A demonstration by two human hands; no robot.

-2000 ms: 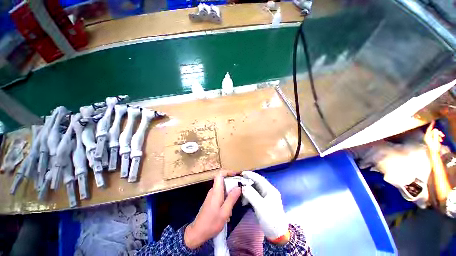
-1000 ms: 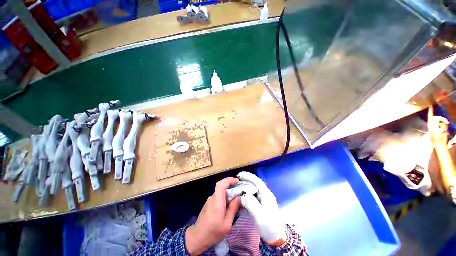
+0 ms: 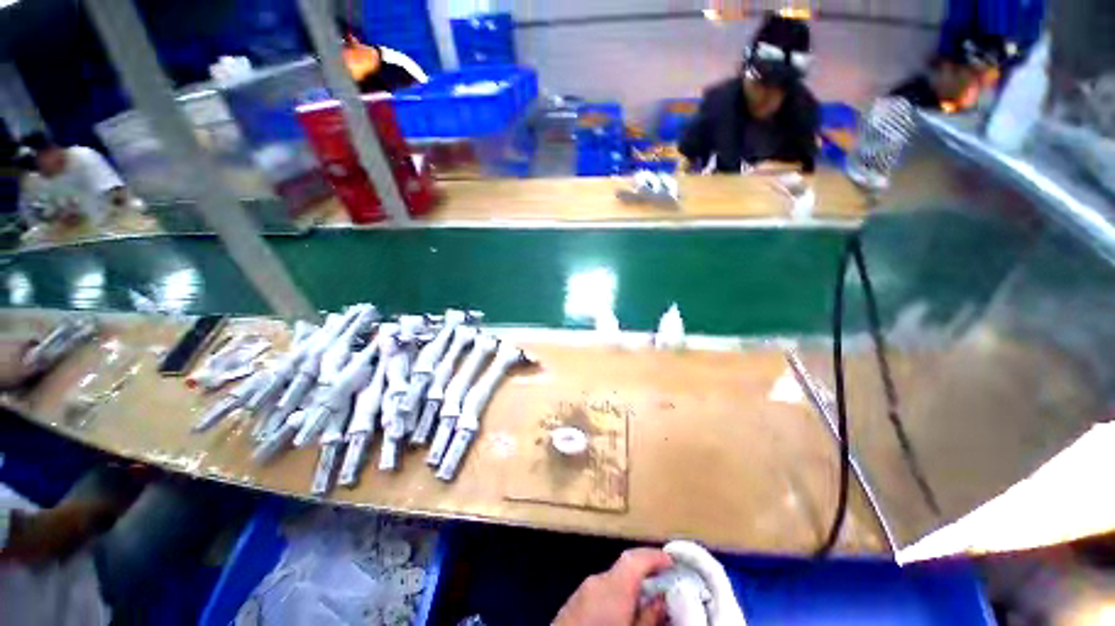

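My bare left hand (image 3: 618, 592) and my gloved right hand (image 3: 719, 585) are together at the bottom edge of the head view, partly cut off. Between them they hold a grey-white housing end (image 3: 680, 599); the rest of that piece is out of the picture or hidden. Many pale grey limb-shaped pieces (image 3: 397, 385) lie piled on the bench to the left. A small white oval ring (image 3: 569, 440) lies on the speckled brown pad (image 3: 609, 487) in front of me.
A blue bin with flat grey plates (image 3: 355, 575) is below left, another blue bin (image 3: 856, 597) below right. A green belt (image 3: 734, 280) runs behind the bench (image 3: 721, 465). A white bottle (image 3: 670, 325), black cable (image 3: 841, 404), shiny metal-sided box (image 3: 990, 355) and dark phone (image 3: 192, 345) show. Several people are around.
The view has tilted up and swung left, showing people across the belt and the phone. My hands now sit lower in the picture, still on the grey-white piece.
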